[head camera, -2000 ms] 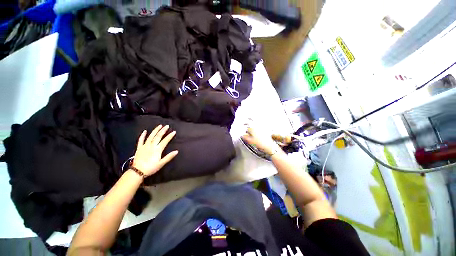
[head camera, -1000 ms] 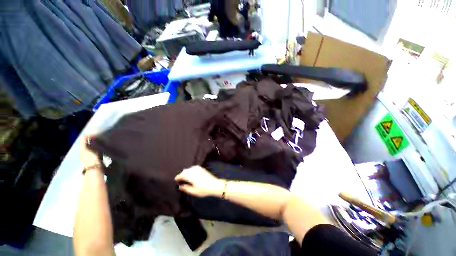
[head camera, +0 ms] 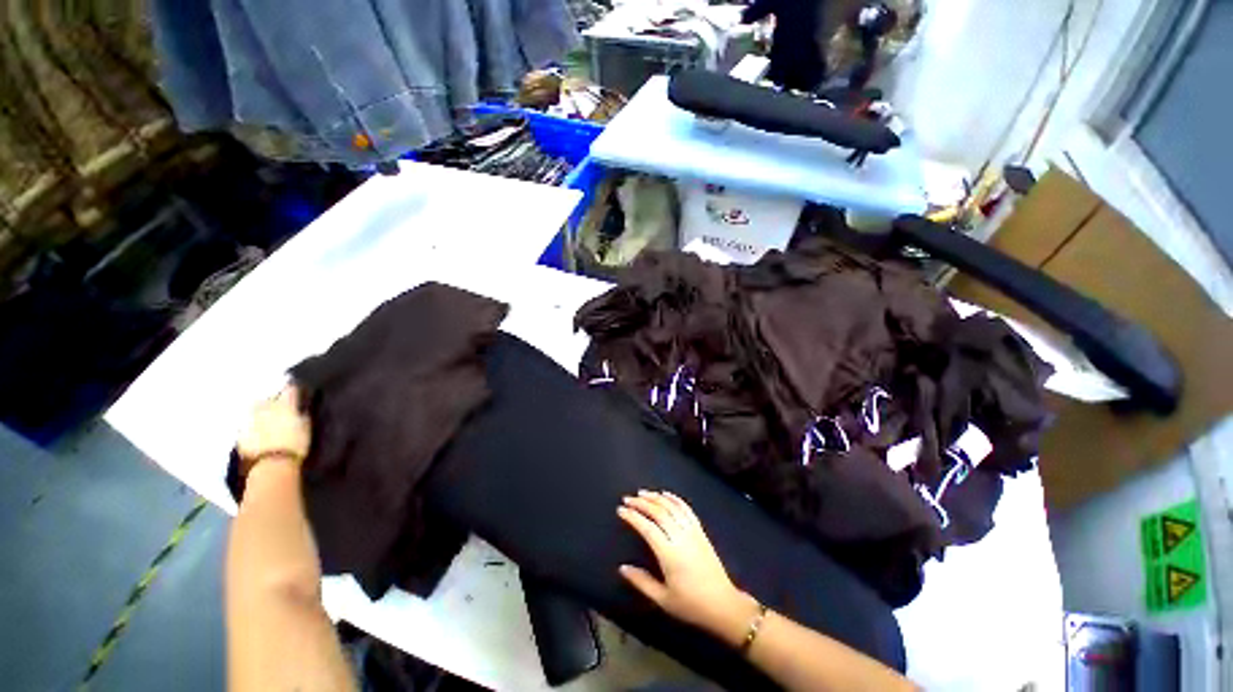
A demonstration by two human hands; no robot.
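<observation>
A dark brown garment (head camera: 399,419) lies bunched over the left end of a long black padded form (head camera: 609,473). My left hand (head camera: 276,427) is on the garment's left edge; its fingertips are partly hidden, so its grip is unclear. My right hand (head camera: 680,557) rests on the bare padded form with its fingers apart, holding nothing. A crumpled pile of dark garments (head camera: 811,352) with white cords and white tags (head camera: 905,454) lies beyond the form, to the right.
A white table (head camera: 365,243) is under the work. A flat black object (head camera: 560,633) sits by its near edge. Beyond are a blue bin (head camera: 557,135), a pale blue board (head camera: 649,146), black padded boards (head camera: 778,111) and cardboard (head camera: 1136,325). Grey-blue garments (head camera: 365,68) hang upper left.
The garment has moved left, off most of the padded form and apart from the pile. My right hand has let go of cloth and lies on the form. The view has turned left.
</observation>
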